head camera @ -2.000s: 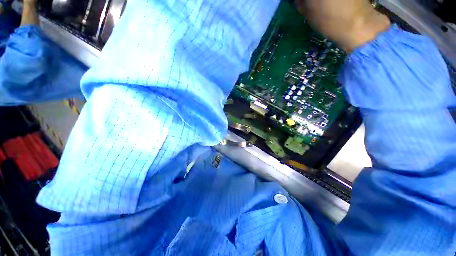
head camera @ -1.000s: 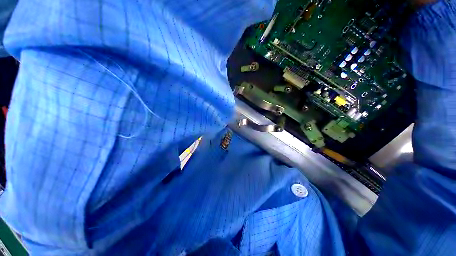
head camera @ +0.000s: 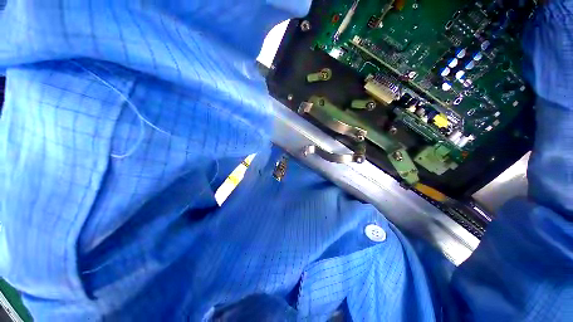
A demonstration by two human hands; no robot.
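The green circuit board (head camera: 402,50) lies in the black carrier (head camera: 289,69) at the upper right, its top cut off by the picture's edge. A yellow component (head camera: 441,120) and several blue-white parts (head camera: 461,63) stand on it. Pale green clamps (head camera: 377,141) sit on the carrier's near side. My two blue sleeves come in from left and right and reach past the top edge. Neither of my hands shows; both are out of the picture.
The silver conveyor rail (head camera: 377,188) runs diagonally along the carrier's near side, close to my smock (head camera: 264,239). A dark chain strip (head camera: 462,214) lies beside it. A green edge (head camera: 14,302) shows at the lower left.
The view has closed in on the carrier, and the board sits further right. The hand seen at the top right two seconds ago has left the picture. More of the carrier's left corner shows.
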